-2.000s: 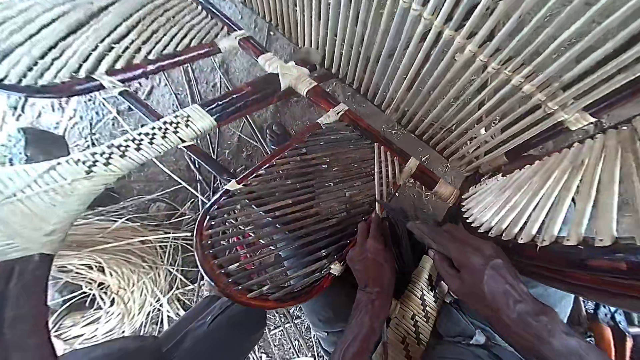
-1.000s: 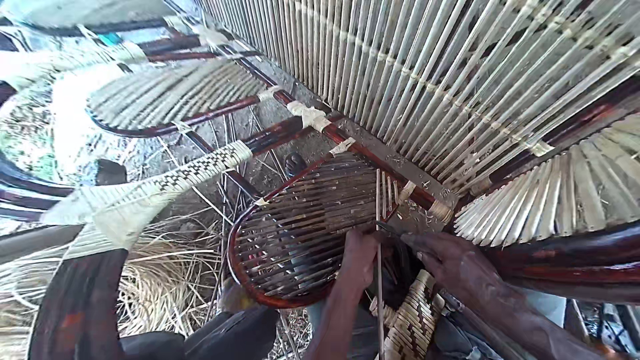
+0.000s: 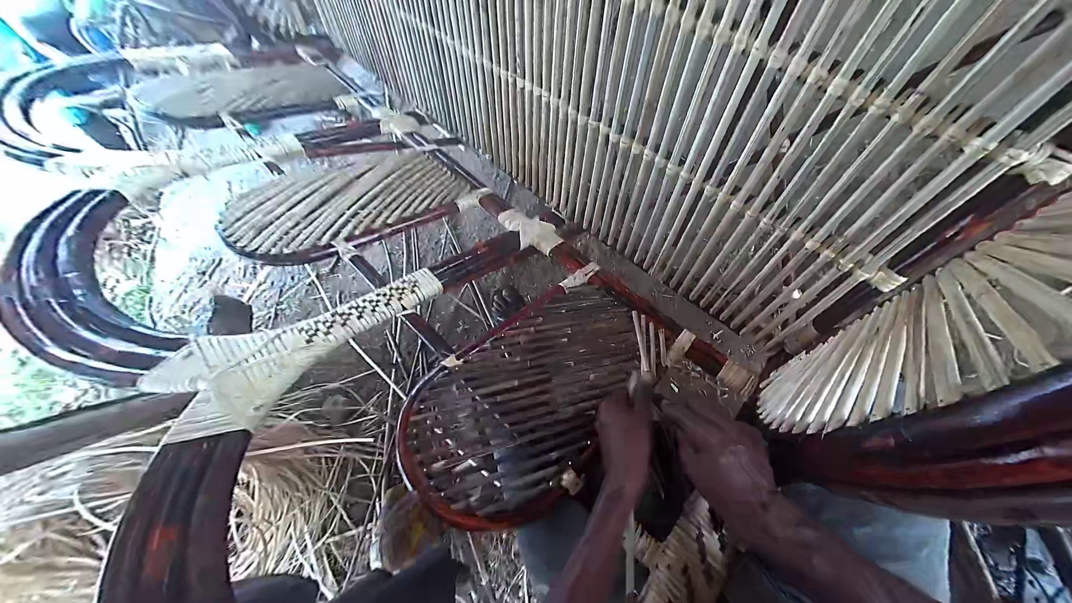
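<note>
Beside the oval dark slatted panel of a cane furniture frame, my left hand grips pale cane strips at the panel's right edge. Close to its right, my right hand is bent near the same spot; what lies under its fingers is hidden. Below the hands is a woven wrapping of pale and dark strips. A red-brown rail with pale bindings runs diagonally above them.
A tall backrest of pale cane rods rises behind. Fanned slats stand at the right above a dark curved armrest. An armrest with patterned wrapping juts left, over loose cane fibres on the ground.
Both hands stay at the panel's right edge. The long pale strip that ran down past my left hand a second ago shows less now. The view has shifted, showing more furniture at the left.
</note>
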